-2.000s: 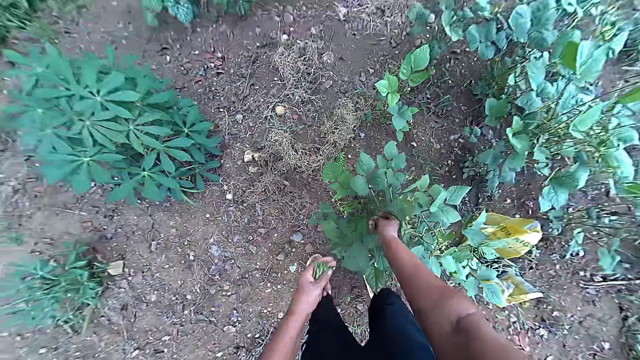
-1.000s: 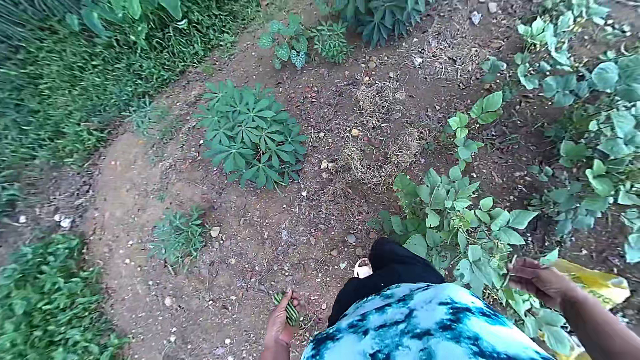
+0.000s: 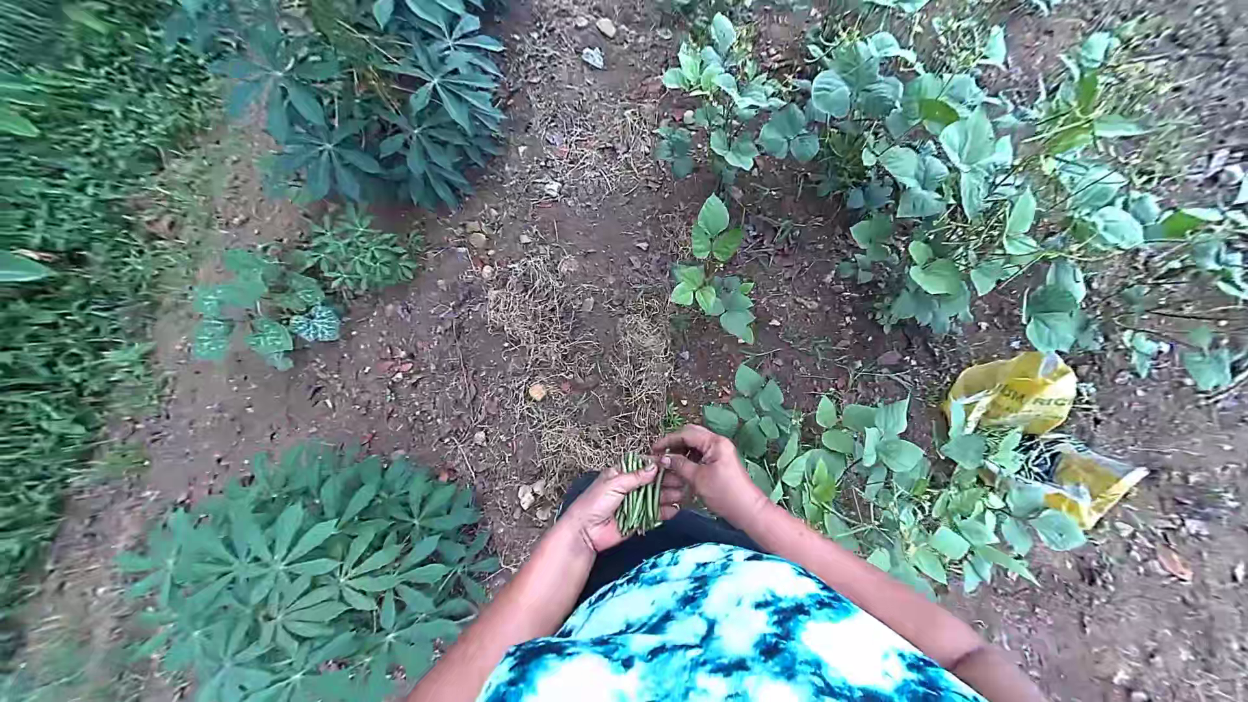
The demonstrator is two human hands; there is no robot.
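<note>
My left hand (image 3: 606,505) is closed around a bundle of green bean pods (image 3: 639,495) in front of my body. My right hand (image 3: 717,473) touches the top right side of the bundle, its thumb and forefinger pinched together there. Whether a single pod sits between those fingertips is too small to tell. Just right of my right hand grows a low leafy bean plant (image 3: 877,458).
Yellow printed plastic bags (image 3: 1019,392) lie on the soil to the right. Larger bean plants (image 3: 936,166) spread at upper right. Cassava-like plants stand at lower left (image 3: 312,565) and upper left (image 3: 370,97). Dry grass (image 3: 546,341) and stones lie ahead.
My right hand has come from the bean plant on the right over to the pods in my left hand. The two hands, apart in both earlier frames, are now together. The view has shifted.
</note>
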